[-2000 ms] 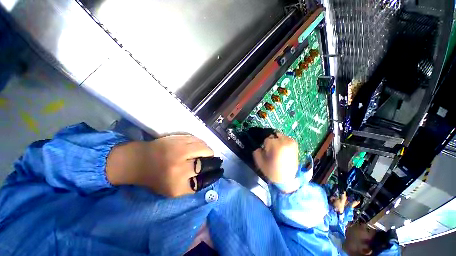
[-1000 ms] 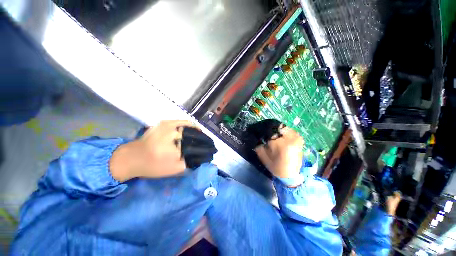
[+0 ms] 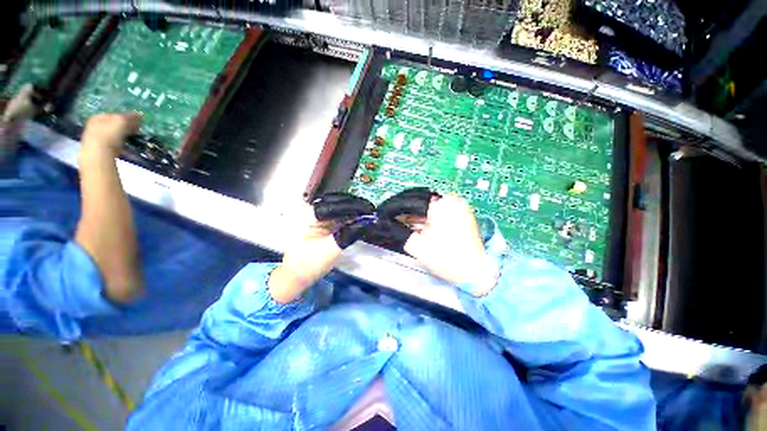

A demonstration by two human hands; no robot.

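Note:
A green circuit board (image 3: 505,168) lies in a black pallet in front of me. Orange-brown components (image 3: 376,153) stand in a row on its left part. My left hand (image 3: 313,244) and my right hand (image 3: 444,237) meet at the board's near left corner, above the pallet's front edge. Black finger cots cover their fingertips, which touch or nearly touch. Something small and brownish shows between the fingers of each hand; I cannot tell whether it is a part or skin.
Another board (image 3: 160,80) lies in a pallet to the left, with another person's arm (image 3: 109,219) beside it. A bare metal plate (image 3: 294,126) lies between the pallets. Bins of cream parts (image 3: 555,29), silver-grey parts (image 3: 643,21) and blue parts (image 3: 641,69) stand behind.
The view has swung round and levelled, showing the whole board and the left neighbour's arm. My left hand has moved from in front of my smock to meet my right hand at the pallet's front edge.

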